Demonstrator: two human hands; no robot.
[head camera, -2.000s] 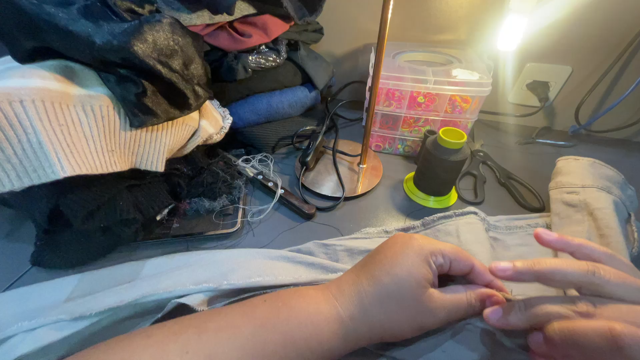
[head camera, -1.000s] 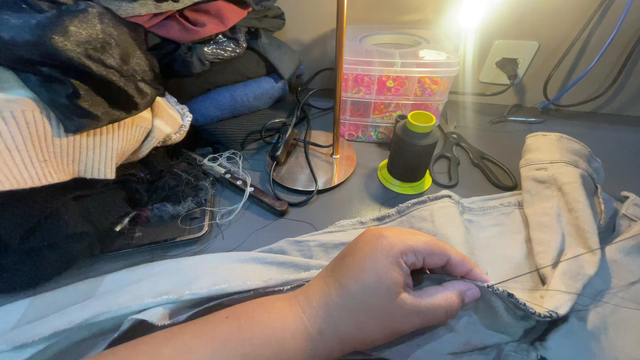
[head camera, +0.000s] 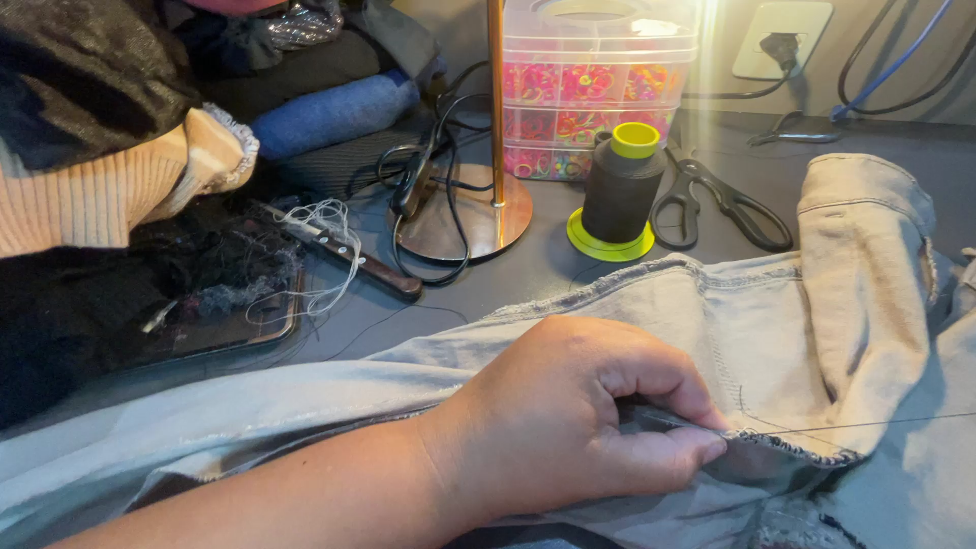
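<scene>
Light denim garment (head camera: 762, 320) lies across the lower view, with dark stitches along one edge. My left hand (head camera: 595, 412) comes in from the lower left and pinches that edge between thumb and index finger, at the left end of the dark stitching (head camera: 808, 451). A dark thread (head camera: 877, 422) runs taut from the pinched spot to the right edge of the view. My right hand is out of view. Behind the garment stands a spool of black thread (head camera: 624, 191) on a lime-green base, and black-handled scissors (head camera: 717, 198) lie beside it.
A copper lamp base (head camera: 488, 221) with a black cord, a clear organizer box (head camera: 598, 46) of small colourful bands and a wooden-handled knife (head camera: 374, 271) under loose white thread stand or lie behind. Folded clothes (head camera: 335, 110) are piled at left. A wall socket (head camera: 781, 42) holds a plug.
My right hand, at my left fingertips two seconds ago, has gone out of view to the right. The thread now stretches out that way. My left hand keeps its pinch on the cloth.
</scene>
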